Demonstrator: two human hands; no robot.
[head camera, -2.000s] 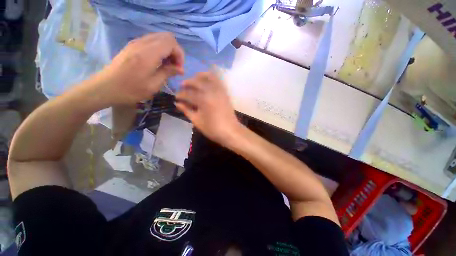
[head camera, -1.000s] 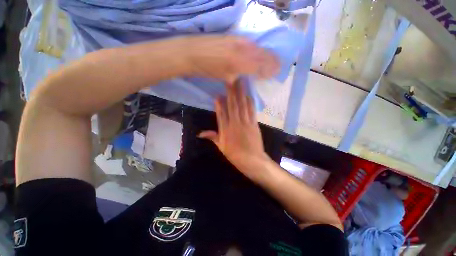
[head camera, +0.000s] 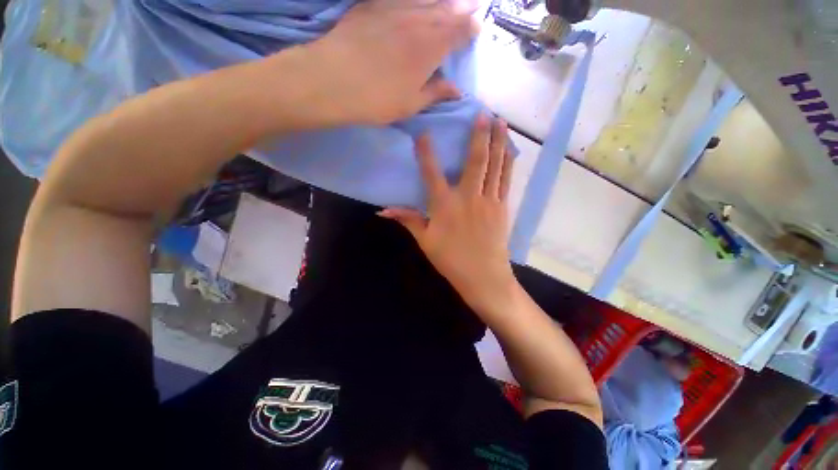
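Observation:
A light blue garment piece (head camera: 386, 156) lies over the near table edge, left of the needle area. My left hand (head camera: 395, 60) rests on its upper part beside the presser foot, fingertips washed out by the bright lamp. My right hand (head camera: 464, 197) lies flat on the cloth's right part with fingers spread. Whether either hand pinches the cloth is not clear for the left; the right does not grip it. The metal presser foot area (head camera: 542, 32) is right of my left fingertips. The off-white machine head (head camera: 726, 46) has purple lettering.
Pale blue strips (head camera: 556, 156) hang across the machine bed. A small green-and-blue item (head camera: 723, 237) lies at the right by the machine. A red crate (head camera: 712, 395) with blue cloth (head camera: 643, 404) stands below the table. Scraps and a pale board (head camera: 264, 246) are at lower left.
The small blue cloth part beside the needle area now lies flatter under my hands. My left hand has moved up and left, my right hand slightly right onto the cloth. The view has shifted.

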